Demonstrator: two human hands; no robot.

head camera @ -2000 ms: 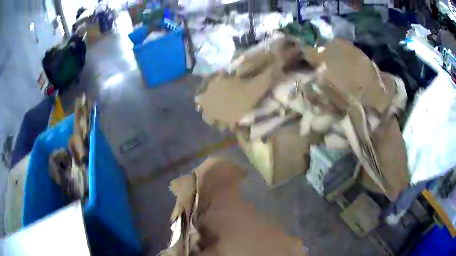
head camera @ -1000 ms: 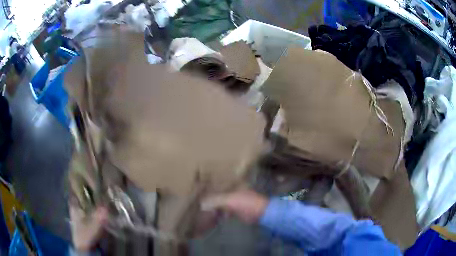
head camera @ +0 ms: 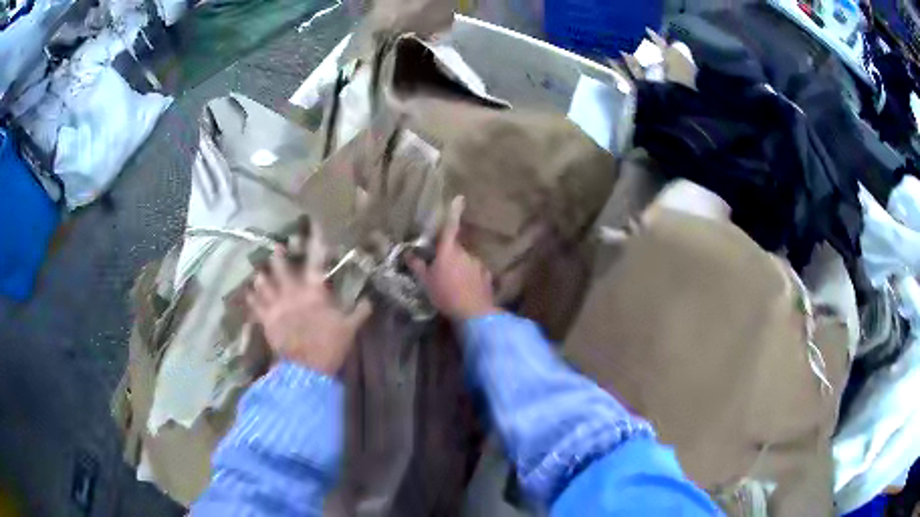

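Note:
A bundle of brown and pale beige garment panels [head camera: 388, 404] lies in front of me on the heap, with ragged layered edges at its left. An off-white tie string [head camera: 230, 234] crosses its pale left part, and more knotted strip shows between my hands. My left hand [head camera: 306, 311] rests on the bundle with its fingers spread. My right hand [head camera: 459, 275] is at the bundle's middle beside the knotted strip; one finger points up. Blur hides whether it grips the strip or cloth.
Another brown bundle [head camera: 706, 338] with loose threads lies at the right. A white bin [head camera: 535, 56] stands behind, with black cloth [head camera: 726, 141] to its right. White cloth [head camera: 96, 121] and a blue bin [head camera: 22, 217] are at the left, on the dark floor [head camera: 61, 374].
The brown bundle that was raised and blurred between my hands now lies on the heap. My hands have moved up onto its middle. The view has turned right and downward.

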